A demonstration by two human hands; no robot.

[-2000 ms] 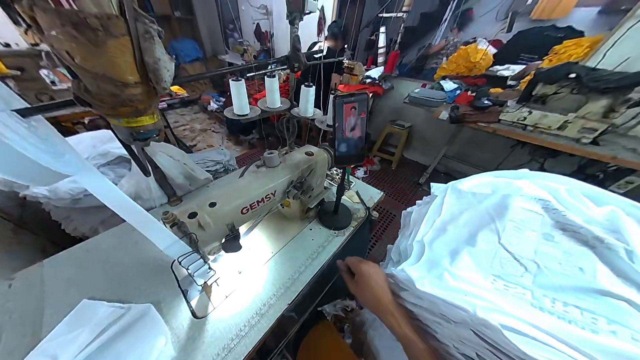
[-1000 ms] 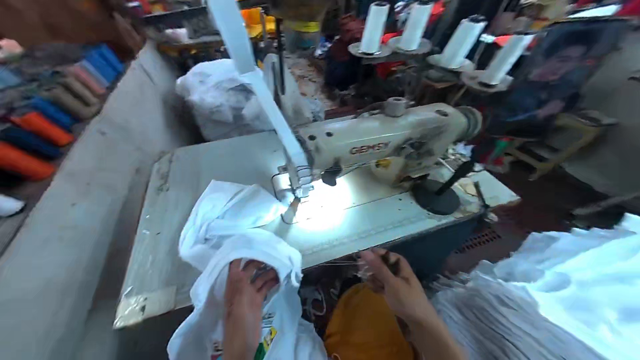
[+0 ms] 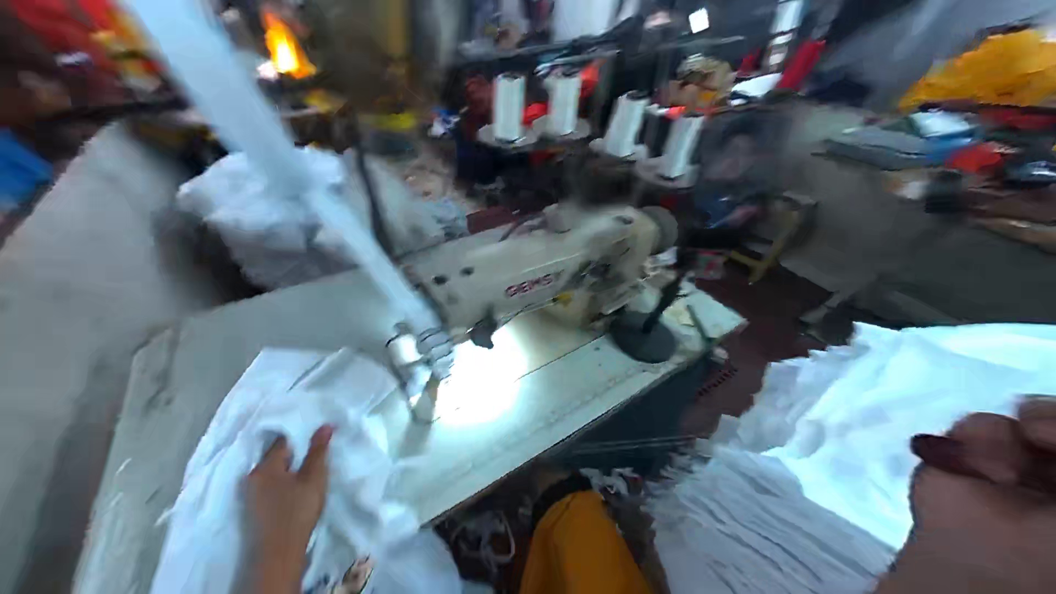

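My left hand (image 3: pixel 289 503) rests on a crumpled white cloth garment (image 3: pixel 239 437) at the left front of the sewing table; some fingers are hidden in its folds, so its grip is unclear. At the right edge my right hand (image 3: pixel 990 478), blurred with curled fingers, is over a tall stack of white cloth pieces (image 3: pixel 874 412). Whether it holds any cloth cannot be seen. Between the hands stands a Gemsy sewing machine (image 3: pixel 536 276), its lamp lighting the table. A white fabric band (image 3: pixel 355 231) runs down from above into a metal guide (image 3: pixel 421 351) by the needle area.
Several white thread cones (image 3: pixel 509 107) stand behind the machine. A round black stand base (image 3: pixel 643 337) sits on the table's right part. White cloth in a bundle (image 3: pixel 264 206) lies beyond the table. A low wall (image 3: pixel 74 272) runs along the left. Yellow cloth (image 3: pixel 990 70) is piled far right.
My right hand has moved right, from the table's front edge to the white stack. My left hand remains at the white garment, which now lies farther onto the table. The view has turned.
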